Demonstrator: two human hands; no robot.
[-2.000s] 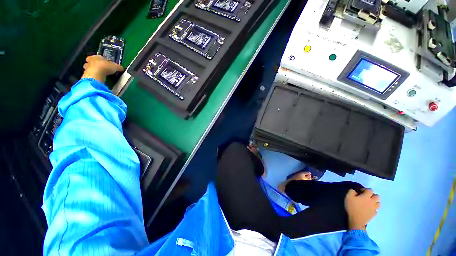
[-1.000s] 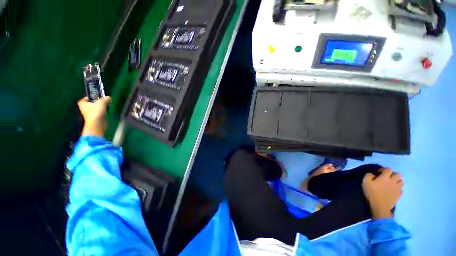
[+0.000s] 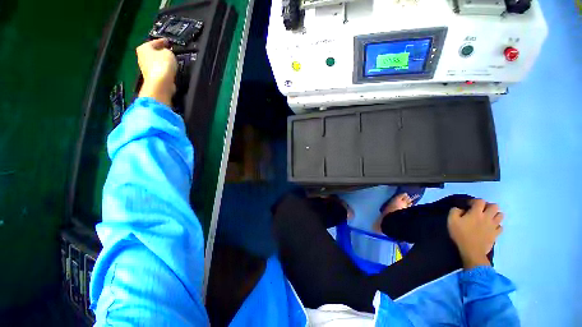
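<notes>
My left hand [image 3: 157,64] is at the upper left, over the black foam tray [image 3: 207,70] on the green bench. Its fingers hold the near end of a black module [image 3: 177,29] with silvery detail, which is tilted over the tray. Another module [image 3: 185,62] shows partly beside my hand, in the tray. My forearm and sleeve hide the tray's lower part. My right hand [image 3: 475,231] rests on my knee and holds nothing; its fingers are slightly bent and spread.
A loose module [image 3: 117,103] lies on the green surface left of the tray. Filled trays [image 3: 78,274] stand at the lower left. Empty stacked trays [image 3: 390,144] sit before the white machine [image 3: 338,76] with its lit screen. The bench's metal edge [image 3: 224,153] runs beside my left sleeve.
My left hand has brought the held module rightward from the green surface to over the tray. The view has turned, shifting bench and machine leftward. My right hand stays on my knee.
</notes>
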